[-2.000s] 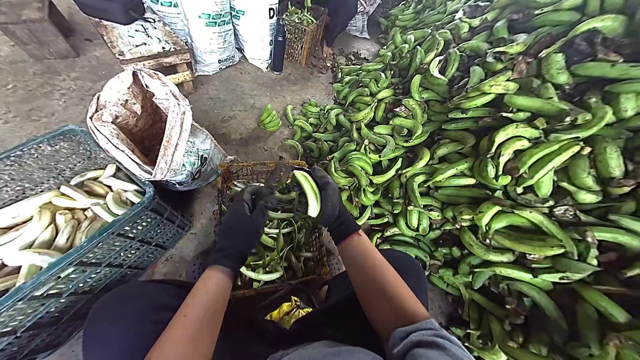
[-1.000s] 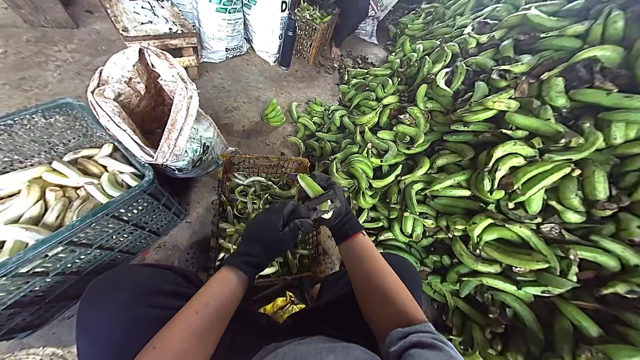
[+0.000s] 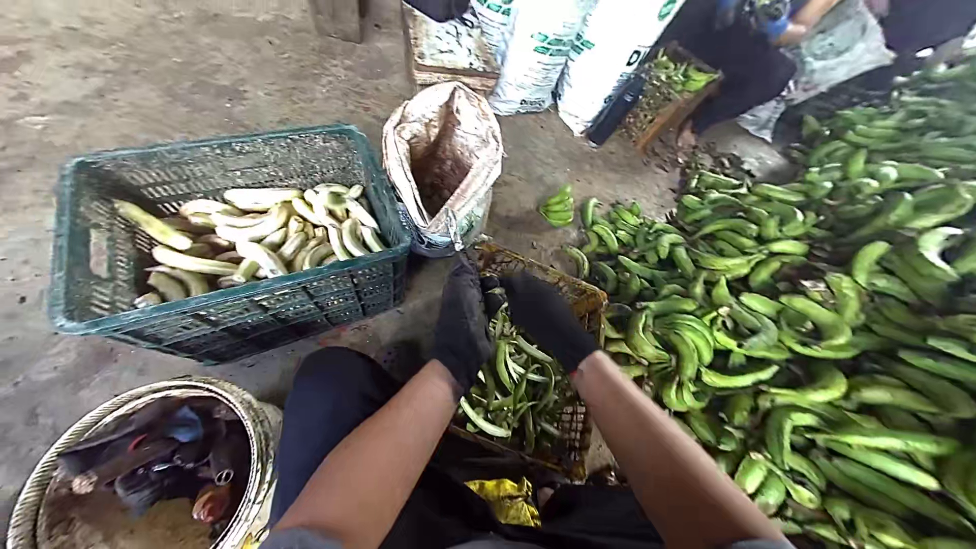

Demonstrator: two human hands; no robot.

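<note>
My left hand (image 3: 463,324) and my right hand (image 3: 545,316), both in black gloves, are close together above the far side of an orange plastic crate (image 3: 591,296). Whatever lies between their fingers is too dark and blurred to make out. Green peels (image 3: 526,381) fill the crate below them. To the left stands a dark green crate (image 3: 229,301) holding peeled green bananas or plantains (image 3: 263,229). A large heap of unpeeled green bananas or plantains (image 3: 686,343) lies at the right.
An open woven sack (image 3: 446,164) stands between the crates. A round container (image 3: 263,450) with mixed items is at the lower left. White sacks (image 3: 537,57), a wooden stand (image 3: 450,46) and a person (image 3: 751,53) beside a crate of green pieces (image 3: 663,91) are beyond.
The view has swung left, bringing the round container into sight. The green fruit seen in my hands earlier no longer shows there. My hands now point toward the sack side of the orange crate.
</note>
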